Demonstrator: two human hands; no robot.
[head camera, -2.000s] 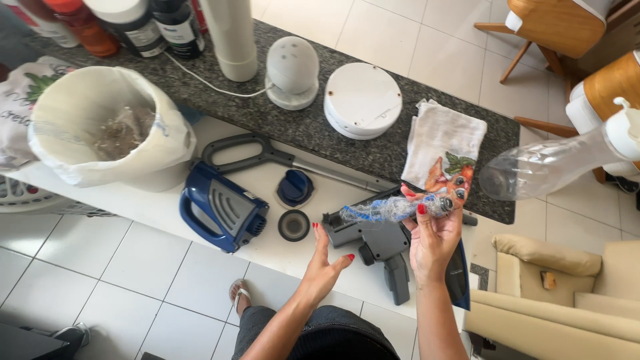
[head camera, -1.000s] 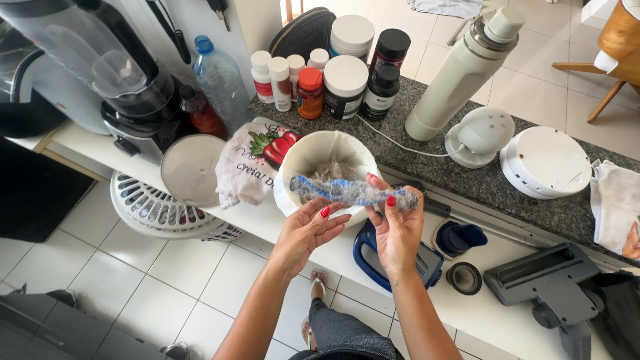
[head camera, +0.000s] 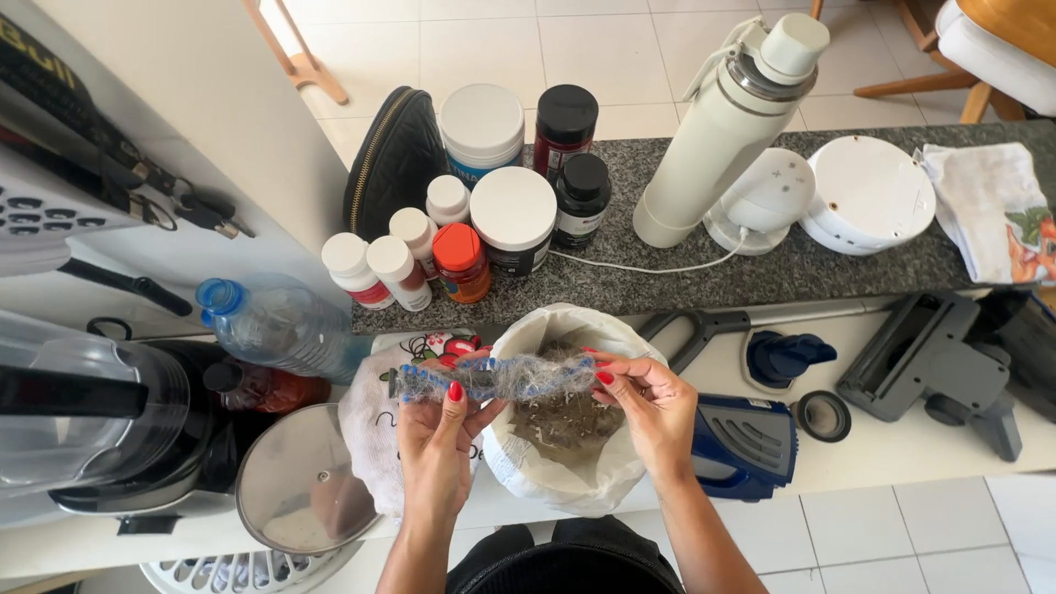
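Note:
A vacuum brush roller (head camera: 495, 379) with blue bristles, wrapped in grey hair and lint, lies level above a lined white bin (head camera: 569, 487). My left hand (head camera: 445, 429) holds its left end between thumb and fingers. At its right end my right hand (head camera: 652, 404) pinches the roller and the hair on it. Inside the bin is a heap of grey dust and hair (head camera: 569, 421). Right of the bin lie a blue vacuum body (head camera: 747, 445), a dark blue part (head camera: 784, 359), a round filter-like part (head camera: 823, 416) and a grey floor head (head camera: 932, 363).
Supplement bottles (head camera: 511, 210), a black zip pouch (head camera: 396, 161), a tall flask (head camera: 726, 132), a white speaker (head camera: 767, 194) and a round white device (head camera: 868, 195) stand on the granite ledge (head camera: 627, 289). A blender (head camera: 91, 412), a plastic bottle (head camera: 280, 326) and a glass lid (head camera: 305, 478) are at left.
Both hands have carried the roller left from beside the floor head to over the bin. My left hand, apart from the roller two seconds ago, now holds its left end. The view has shifted left.

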